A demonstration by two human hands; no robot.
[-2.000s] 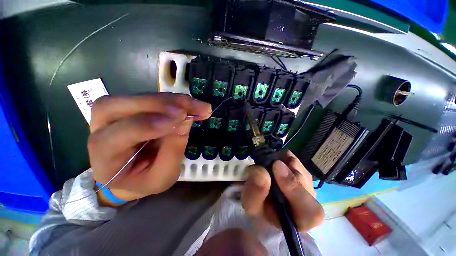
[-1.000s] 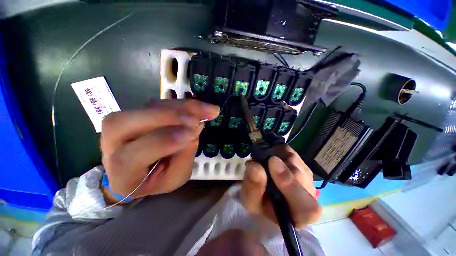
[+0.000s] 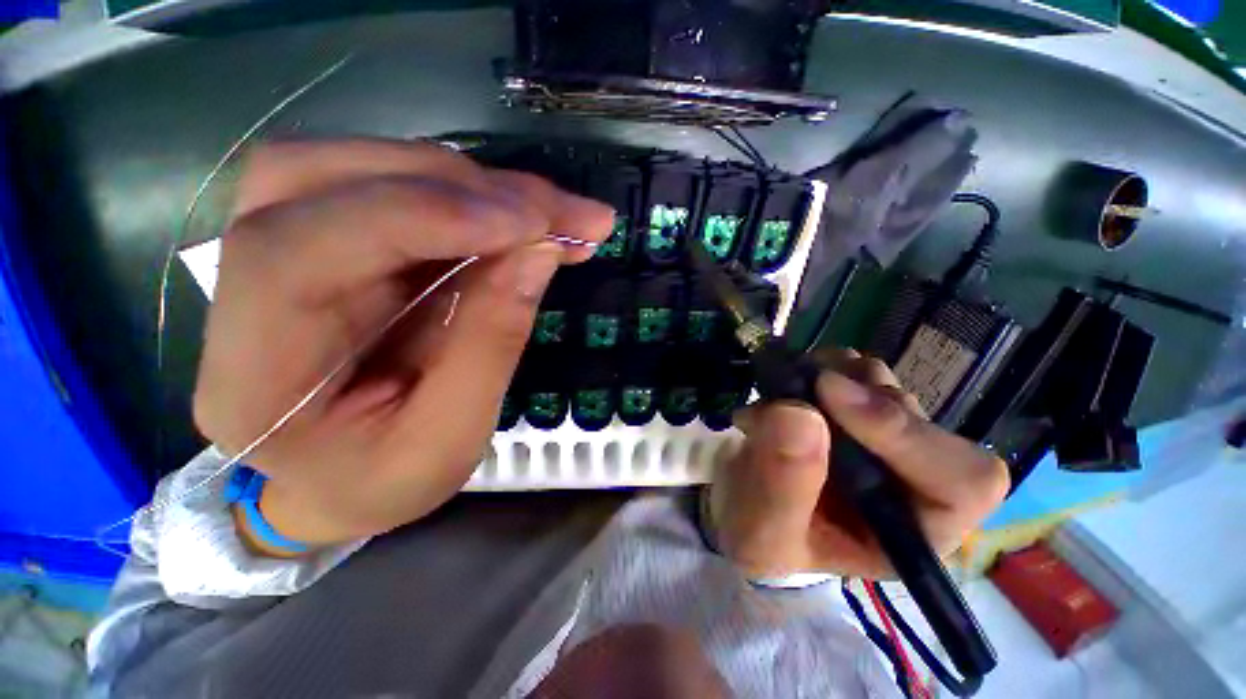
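My left hand (image 3: 369, 328) pinches a thin silvery solder wire (image 3: 308, 396) between thumb and fingertips above the top row, its tail running down past the blue wrist strap (image 3: 256, 516). My right hand (image 3: 854, 471) holds a black soldering iron (image 3: 888, 512), its metal barrel pointing up-left at the top row. Its tip is close to a small green circuit board (image 3: 667, 225); contact cannot be told. The boards sit in black housings (image 3: 656, 294) in three rows in the white tray (image 3: 601, 458). My left hand hides the tray's left part.
A black fan box (image 3: 663, 48) stands beyond the tray. A crumpled dark cloth (image 3: 895, 191) lies at its right corner. Farther right are a labelled black box (image 3: 943, 362), a black angular piece (image 3: 1100, 376) and a dark cylinder (image 3: 1100, 205). A white card (image 3: 201, 266) is partly hidden, left.
My left hand has moved up and covers more of the tray and card. My right hand has shifted right, and the iron slants more, its tip farther right along the top row.
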